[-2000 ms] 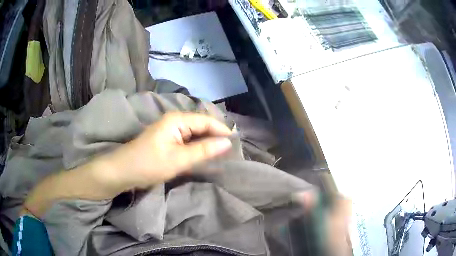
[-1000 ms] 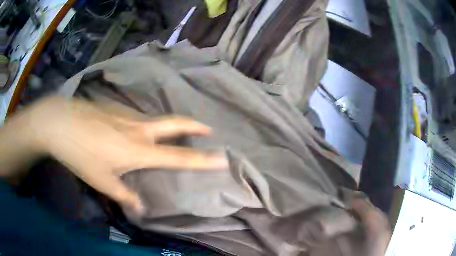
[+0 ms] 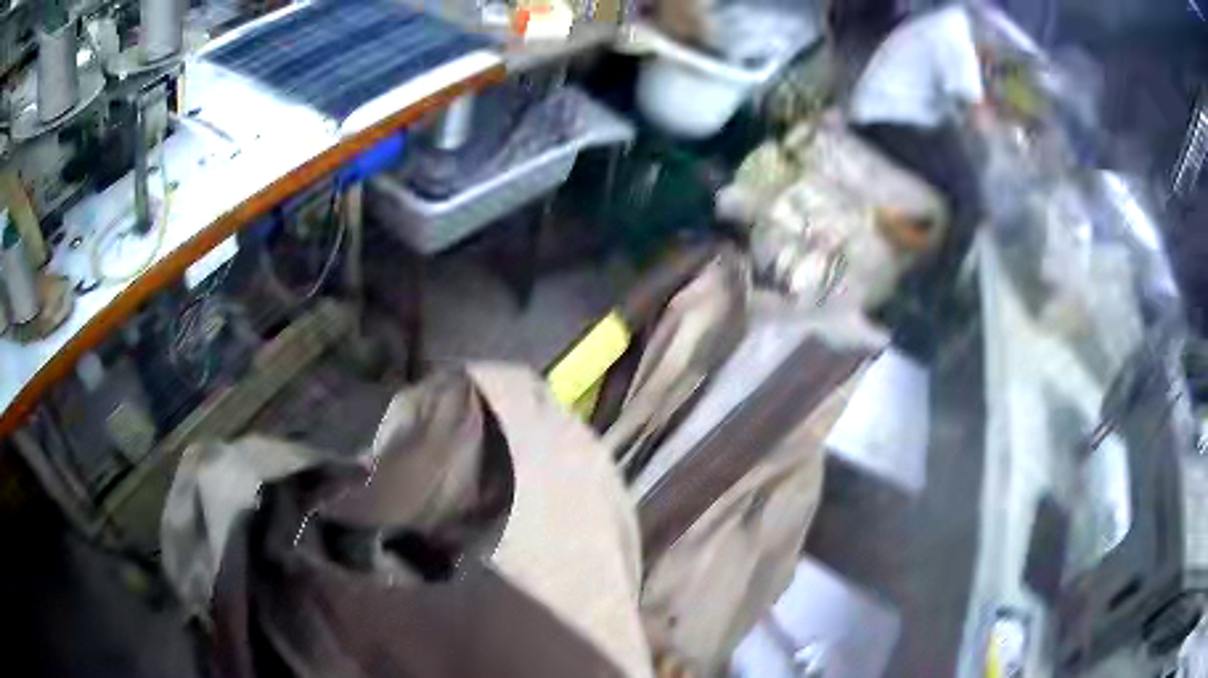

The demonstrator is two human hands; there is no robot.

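Note:
The taupe garment piece point(image 3: 570, 490) is gathered and blurred in the lower middle, with its dark brown inner side point(image 3: 398, 609) turned up at the bottom. More taupe cloth with a dark brown strip point(image 3: 742, 437) lies just right of it. A yellow patch point(image 3: 590, 360) shows on dark cloth behind the garment. Neither my left hand nor my right hand can be made out; the cloth and the bottom edge of the picture may hide them.
A white table with a curved wood-coloured edge point(image 3: 252, 201) and thread spools is at the left. A grey-white tub point(image 3: 477, 199) stands beyond it. A pale cloth heap point(image 3: 828, 219) is at the back. White sheets point(image 3: 881, 424) lie right of the garment, near a long pale edge point(image 3: 994, 464).
The view has swung left and up, showing more of the workshop. The garment is bunched up with its dark inner side showing. My hands have gone out of sight.

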